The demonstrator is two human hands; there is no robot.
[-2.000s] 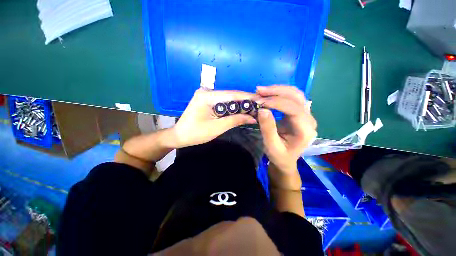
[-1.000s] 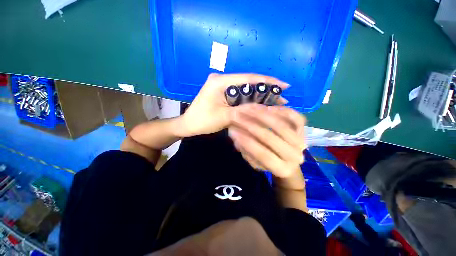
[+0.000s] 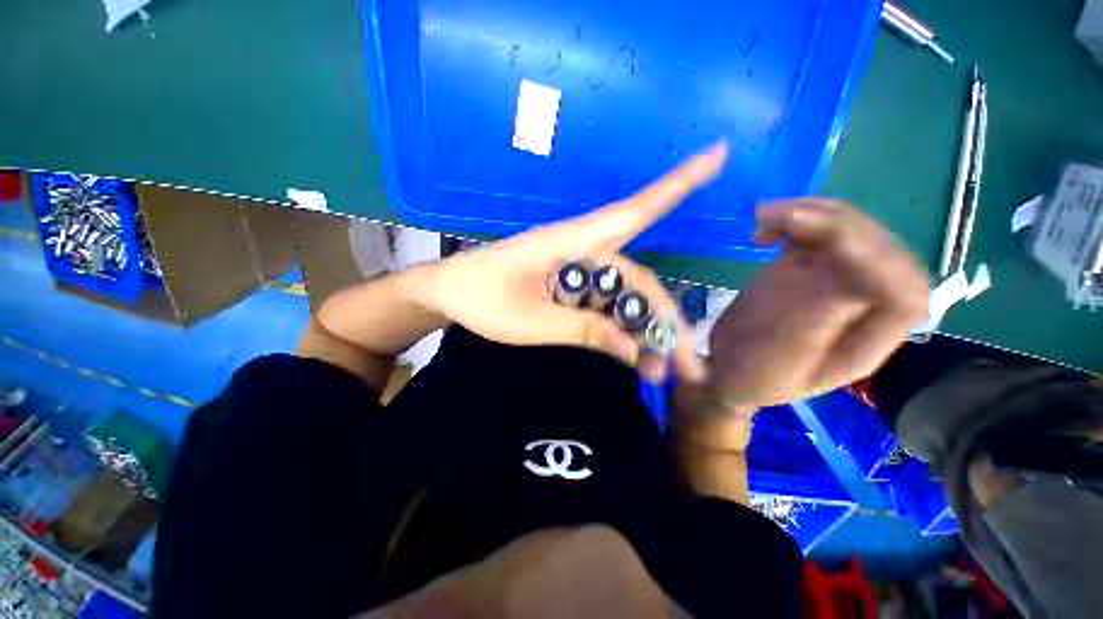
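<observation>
My left hand holds several small damper cylinders in its palm and curled fingers, seen end-on as dark rings with pale centres. The cylinder nearest the fingertips is blurred. Its index finger points out over the near rim of the blue tray. My right hand is apart from the left, to its right, blurred, with fingers curled. Whether it holds anything cannot be told. The blue tray holds a white paper label.
On the green bench right of the tray lie a silver rod piece, a long slim metal tool and a clear plastic box. A blue crate of silver parts stands lower left. A person's grey-clothed leg is at right.
My right hand has moved away from the cylinders to the right. My left hand has opened its index finger outward, and the cylinders' row now slants down to the right. The view has shifted slightly.
</observation>
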